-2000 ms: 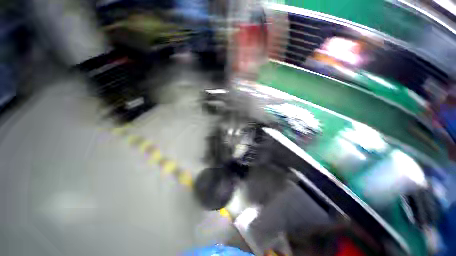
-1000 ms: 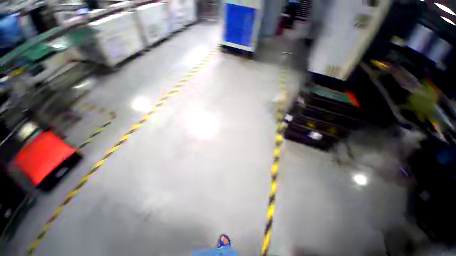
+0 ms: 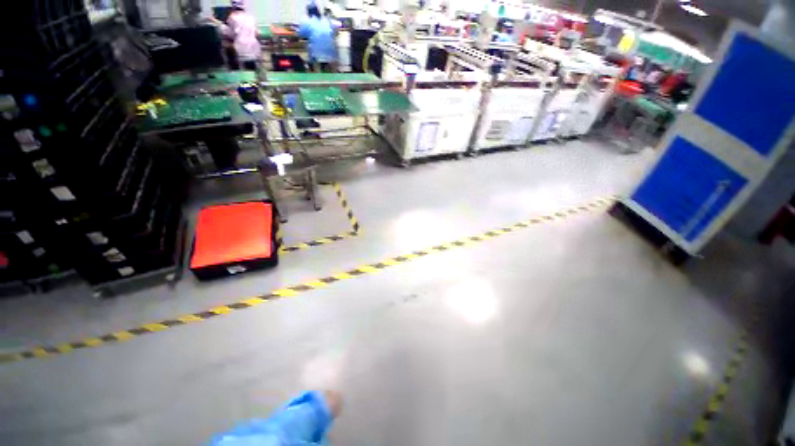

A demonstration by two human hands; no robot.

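A blue sleeve reaches in at the bottom edge, left of centre. It looks like my left arm. Only a small blurred part of my left hand point(image 3: 332, 402) shows at the cuff, over the floor; its fingers cannot be made out. My right hand is out of the picture. The nearest thing in front is a low black bin with a flat orange-red top point(image 3: 234, 233), on the floor at the left.
Tall stacks of black trays point(image 3: 131, 192) stand at the left. Green-topped benches point(image 3: 187, 110) carry circuit boards, with people behind. White machines point(image 3: 436, 118) line the back. A blue-panelled cabinet point(image 3: 689, 187) stands at the right. Yellow-black tape point(image 3: 349, 273) crosses the grey floor.
The view has swung left and up from the aisle. The red-topped bin, benches and machines moved rightward in view, as did the blue cabinet. The blue sleeve and part of a hand have appeared.
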